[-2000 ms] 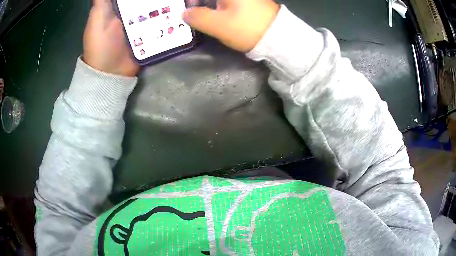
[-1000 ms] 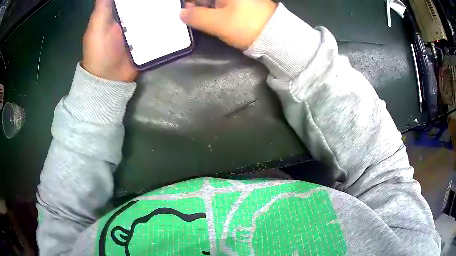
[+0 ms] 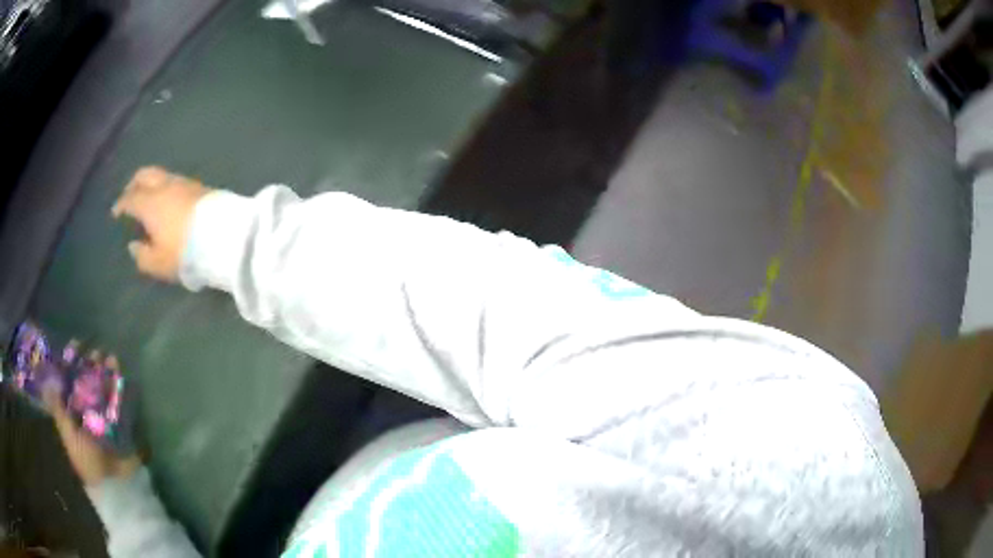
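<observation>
The smartphone (image 3: 82, 381) is at the lower left of the view, its screen lit with pink and purple colours and blurred. My left hand (image 3: 85, 441) holds it at its near side; the hand is small and partly hidden by the phone. My right hand (image 3: 158, 223) is over the dark-green bench mat (image 3: 327, 120), away from the phone, with its fingers apart and slightly curled. It holds nothing that I can see.
A white scrap (image 3: 296, 9) lies at the bench's top edge. The bench edge runs diagonally beside a grey floor (image 3: 697, 185) with a yellow line (image 3: 804, 196). A blue stool (image 3: 746, 44) stands at the top right. A brown box-like shape (image 3: 942, 403) is at the right.
The view has swung to the right, so bench and phone now appear further left. My right hand has come off the phone. The phone's screen has changed from white to colourful.
</observation>
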